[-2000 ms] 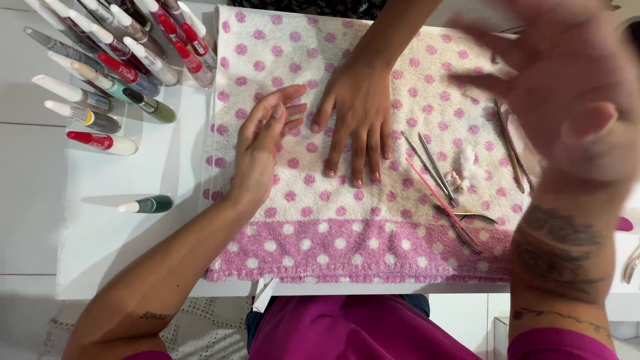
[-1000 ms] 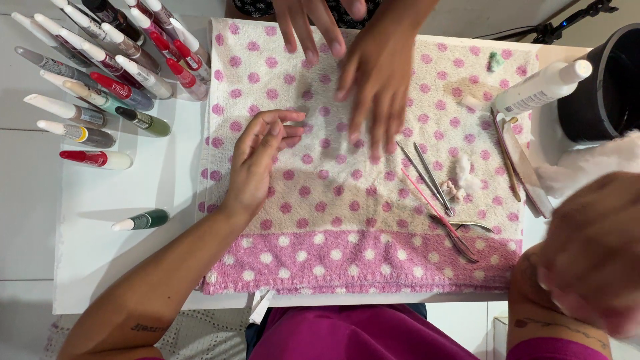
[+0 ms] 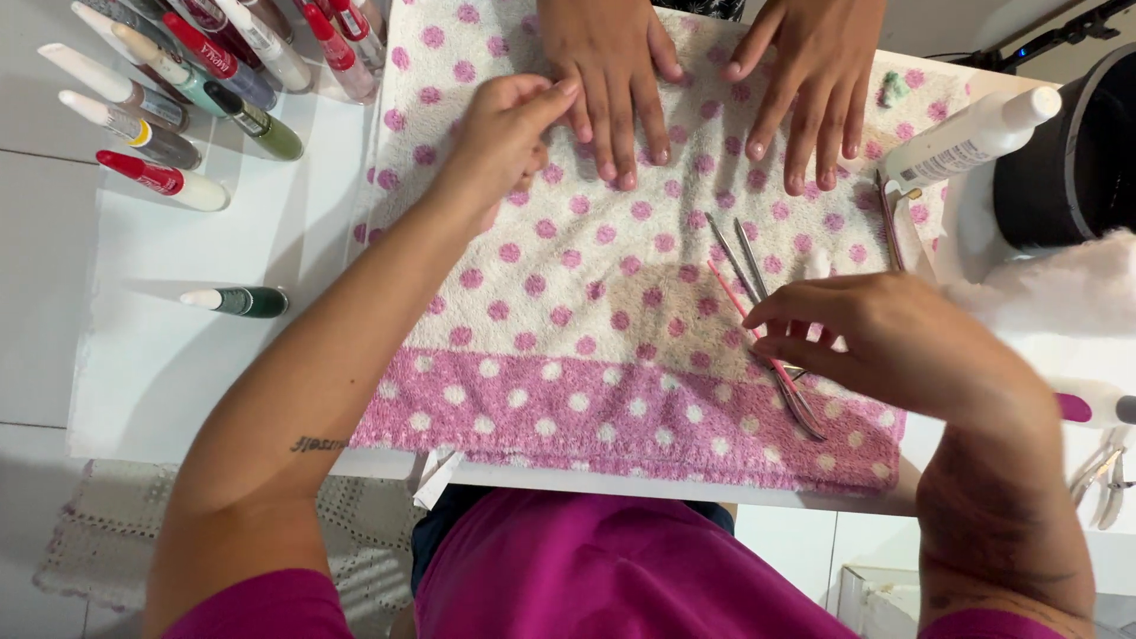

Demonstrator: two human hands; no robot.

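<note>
My left hand (image 3: 506,142) is beside the other person's hand (image 3: 612,98) at the left, its fingertips close to that hand's outer finger; whether they touch or grip it I cannot tell. Another hand of that person (image 3: 812,98) rests on the polka-dot towel (image 3: 577,401), fingers spread. My right hand (image 3: 861,337) is over the tools at the right, fingers bent near a thin pink stick (image 3: 733,288) and metal tweezers (image 3: 750,253); its grip is unclear. Metal cuticle nippers (image 3: 801,413) lie partly under it. Some white cotton (image 3: 816,264) shows just behind my right hand.
Many nail polish bottles (image 3: 257,120) stand at the upper left, with a dark green one (image 3: 253,302) apart. At the right are a white plastic bottle (image 3: 967,142), a black container (image 3: 1056,169), a cotton roll (image 3: 1056,284), a metal tool (image 3: 888,217) and more nippers (image 3: 1100,475).
My right hand has moved left from the cotton at the right edge to the tools on the towel. The other person's two hands, close together before, now rest apart on the towel.
</note>
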